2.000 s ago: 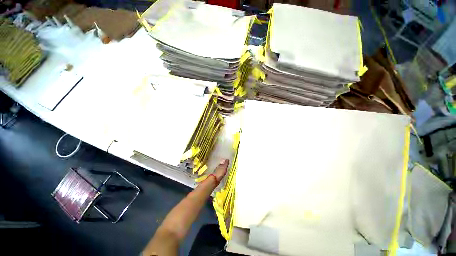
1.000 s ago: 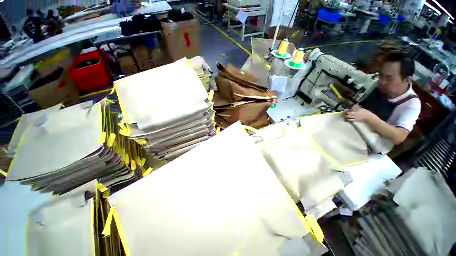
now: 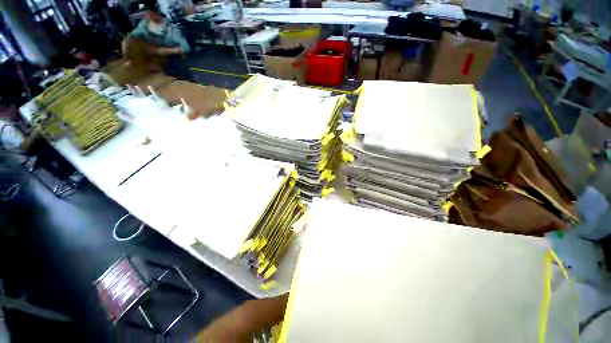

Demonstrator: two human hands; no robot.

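A large grey-beige panel (image 3: 415, 275) with yellow sides lies at the front right, its lower part cut off by the frame. My left forearm (image 3: 248, 318) comes in at the bottom and passes behind the panel's left edge. My left hand is hidden there; a small skin-toned patch shows near the panel's upper left corner, but I cannot tell if it is fingers. My right hand is out of view. A lower panel stack (image 3: 228, 201) with yellow binding tails stands to the left.
Two tall panel stacks (image 3: 288, 110) (image 3: 415, 120) stand behind. Brown material (image 3: 512, 184) lies at the right. A yellow-edged pile (image 3: 77, 110) and a thin dark-edged board (image 3: 139, 169) are on the white table (image 3: 181, 157). A stool (image 3: 124, 288) stands below. A person (image 3: 157, 37) is at the far left.
The view has swung from the sewing machine and seated worker back to the left along the table. My left forearm is in view again, but its hand is now covered, unlike two seconds ago.
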